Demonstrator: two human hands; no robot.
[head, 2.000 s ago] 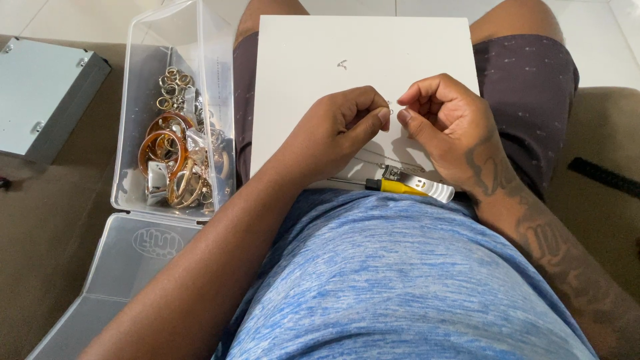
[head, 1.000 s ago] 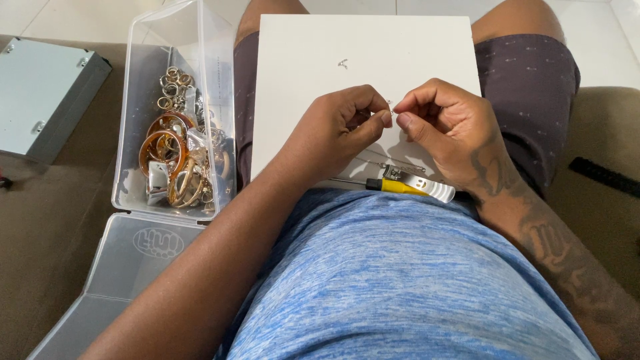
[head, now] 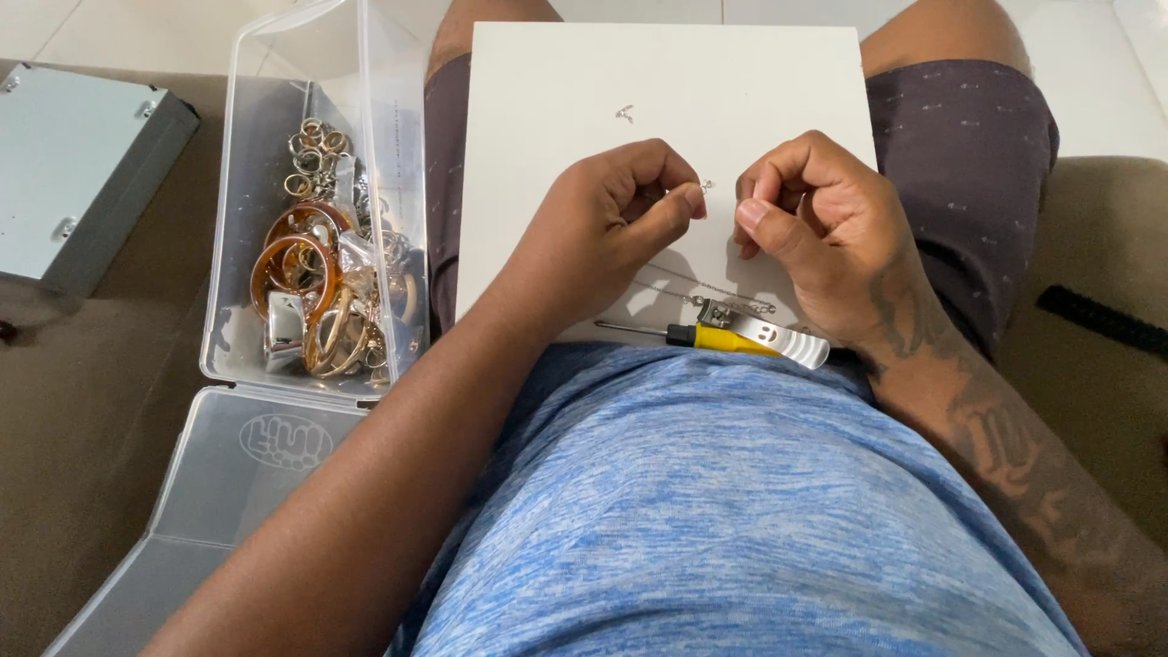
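Observation:
Over a white board (head: 547,100) on my lap, my left hand (head: 630,214) pinches a tiny silver jewellery piece (head: 706,185) between thumb and forefinger. My right hand (head: 803,219) is just right of it, thumb and fingertips together; whether something tiny is between them cannot be told. Below the hands a thin silver chain (head: 671,286) lies on the board. A nail clipper (head: 765,333) rests across the yellow handle of a screwdriver (head: 712,338) near my shirt. A small silver piece (head: 624,114) lies farther up the board.
At left stands a clear plastic box (head: 224,301) holding rings, amber-coloured bangles (head: 297,274) and other jewellery, its lid (head: 210,493) folded open towards me. A grey metal case (head: 78,173) lies at the far left. A black strip (head: 1104,319) is at the right.
My right hand has moved slightly to the right, so the gap between the two hands' fingertips is wider. The left hand keeps its pinch in about the same place.

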